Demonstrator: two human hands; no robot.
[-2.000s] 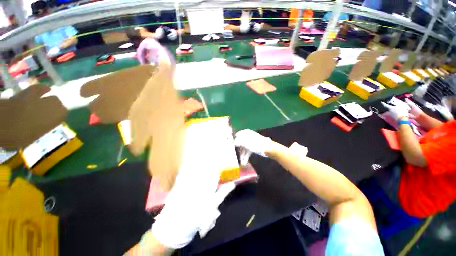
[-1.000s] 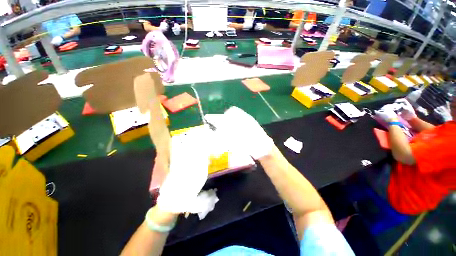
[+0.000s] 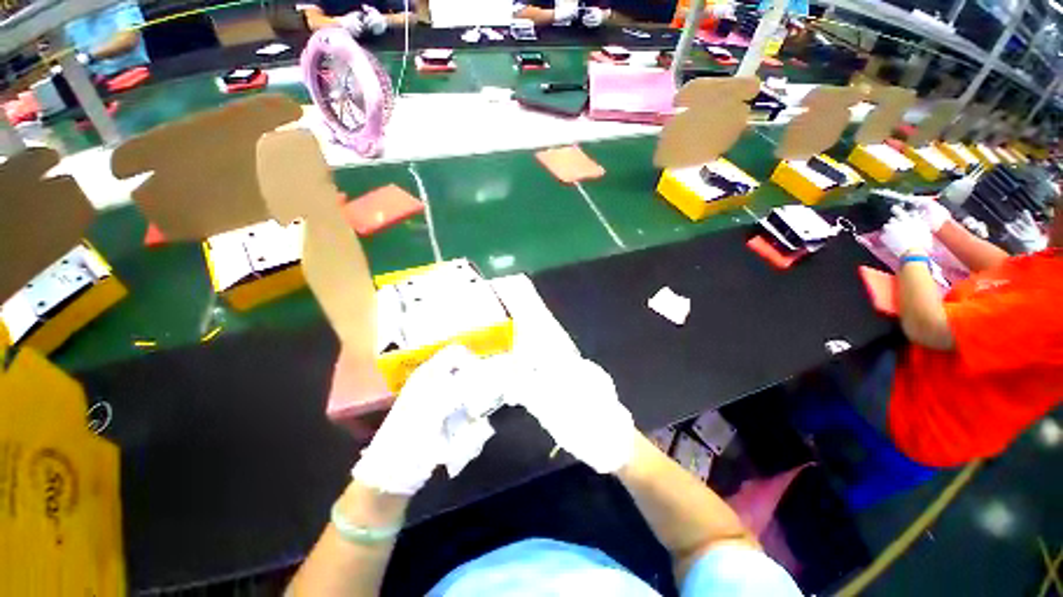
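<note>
An open yellow carton (image 3: 452,359) with its tall brown lid (image 3: 321,239) up on the left stands on a pink slab (image 3: 356,391) on the black bench. White inserts (image 3: 443,306) with small dark holes fill it. My left hand (image 3: 414,429), in a white glove, is at the carton's front edge. My right hand (image 3: 583,402), also white-gloved, is beside it, fingers toward the left hand. Something small and greyish shows between the fingertips, too unclear to name. A whitish strip (image 3: 530,313) right of the carton blends with the right glove. A crumpled white cloth (image 3: 470,446) is against my left hand.
Filled yellow cartons (image 3: 259,280) and red-orange pads (image 3: 382,210) lie on the green belt. Flat yellow blanks (image 3: 58,490) stand at left. A white slip (image 3: 669,306) lies on the bench. A person in orange-red (image 3: 979,362) works at right.
My hands have come down from over the carton to its front edge, closer together, and the white inserts are now uncovered. The view has shifted, so the surroundings sit further left and up.
</note>
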